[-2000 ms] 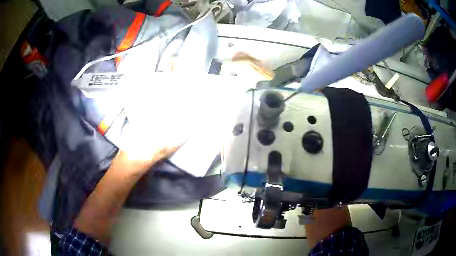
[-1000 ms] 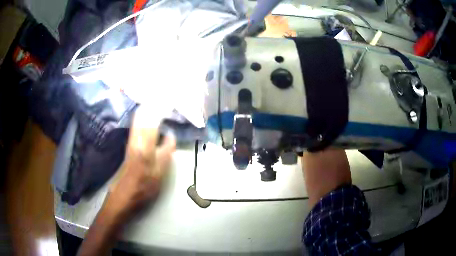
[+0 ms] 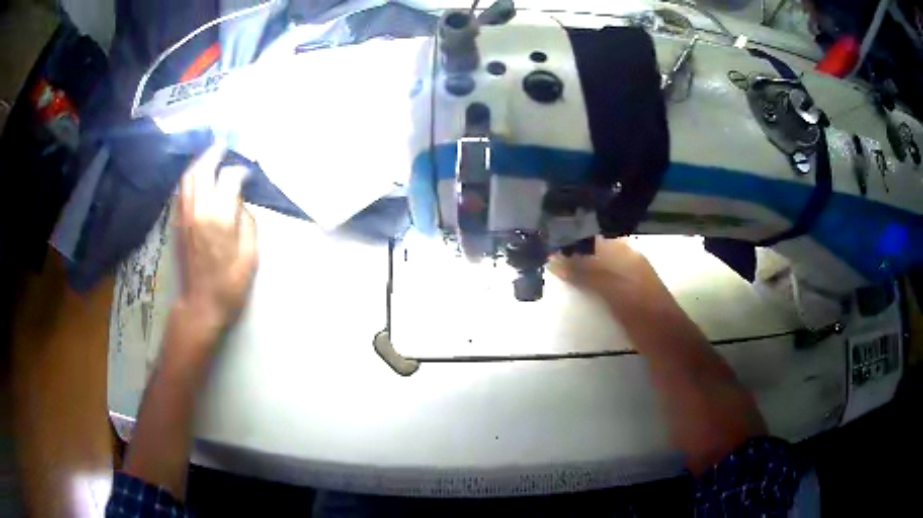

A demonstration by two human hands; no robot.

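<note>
The dark grey cloth point(image 3: 137, 192) with a little orange lies at the left. A pale panel under strong lamp glare covers its middle. My left hand point(image 3: 215, 233) is on the edge of the dark cloth; blur and glare hide whether the fingers grip it. The white sewing machine head point(image 3: 526, 126) with a blue stripe lies across the upper middle. My right hand point(image 3: 582, 265) reaches under the head near the needle area; its fingertips are mostly hidden behind the head and knobs.
The white machine bed point(image 3: 486, 395) has a ruler-marked front edge and a dark seam line. A black band point(image 3: 622, 121) wraps the head. A red object point(image 3: 838, 58) is at the upper right. A dark cloth corner point(image 3: 731, 257) hangs below the head.
My left hand has moved left along with the dark cloth, away from the needle area. My right hand now shows more under the head. The view has shifted, so the head sits higher.
</note>
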